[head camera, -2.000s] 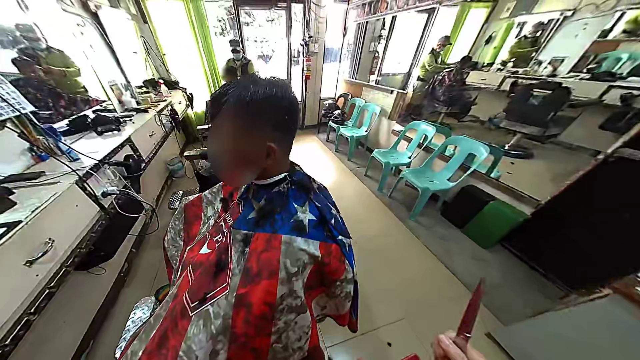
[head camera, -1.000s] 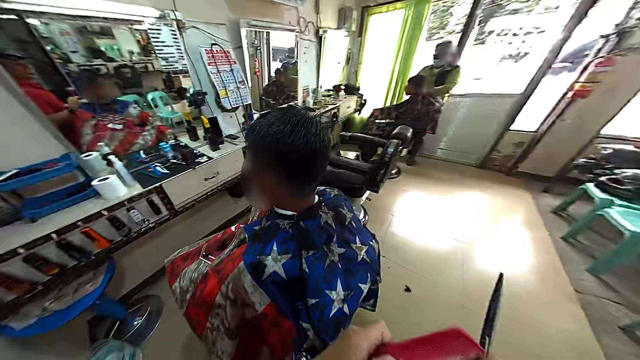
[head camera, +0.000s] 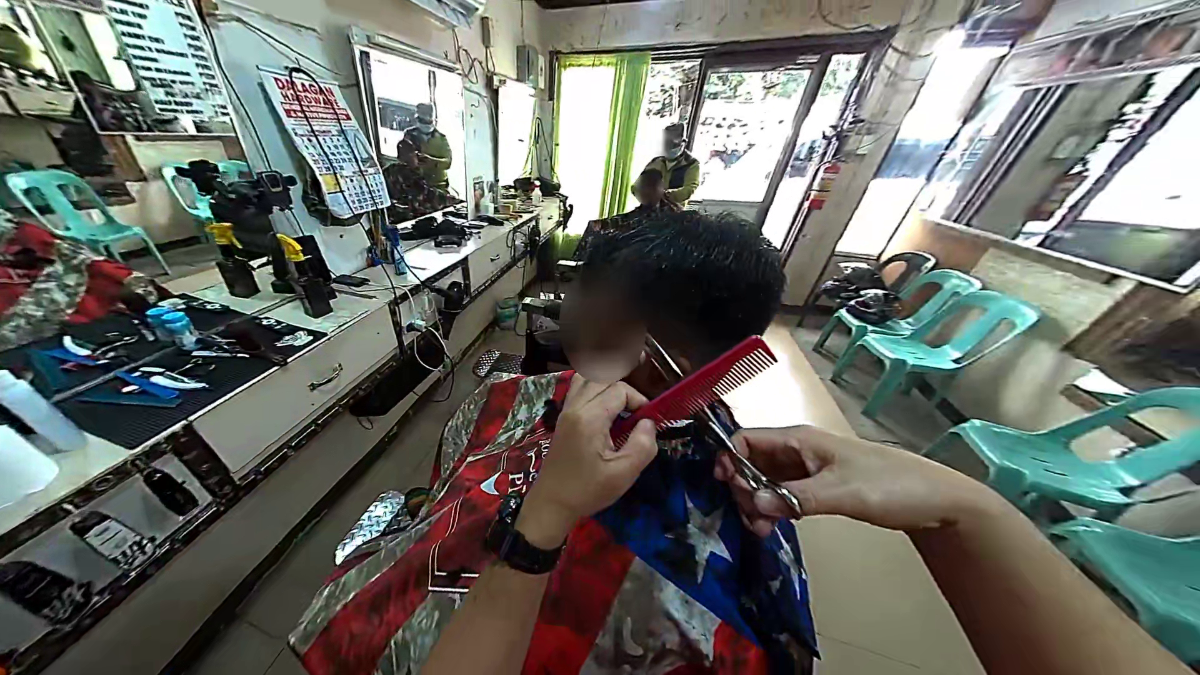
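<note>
A seated person with short dark hair (head camera: 689, 272) wears a red, white and blue barber's cape (head camera: 609, 581) with stars. My left hand (head camera: 595, 445), a black watch on its wrist, grips a red comb (head camera: 703, 386) that slants up to the right beside the person's jaw and neck. My right hand (head camera: 787, 473) holds metal haircutting scissors (head camera: 722, 436) by the finger rings. The blades point up and left, pass by the comb and reach toward the side of the head near the ear; whether they are parted is not clear.
On the left runs a counter (head camera: 361, 328) with hair clippers (head camera: 305, 272) and a black mat (head camera: 141, 412) of tools. Green plastic chairs (head camera: 956, 347) line the right wall. Beyond the head, a person (head camera: 680, 169) stands behind another seated person.
Both hands have come into fuller view at the seated person's neck. The comb, partly seen at the bottom edge a second ago, is now raised beside the jaw, with the scissors across it.
</note>
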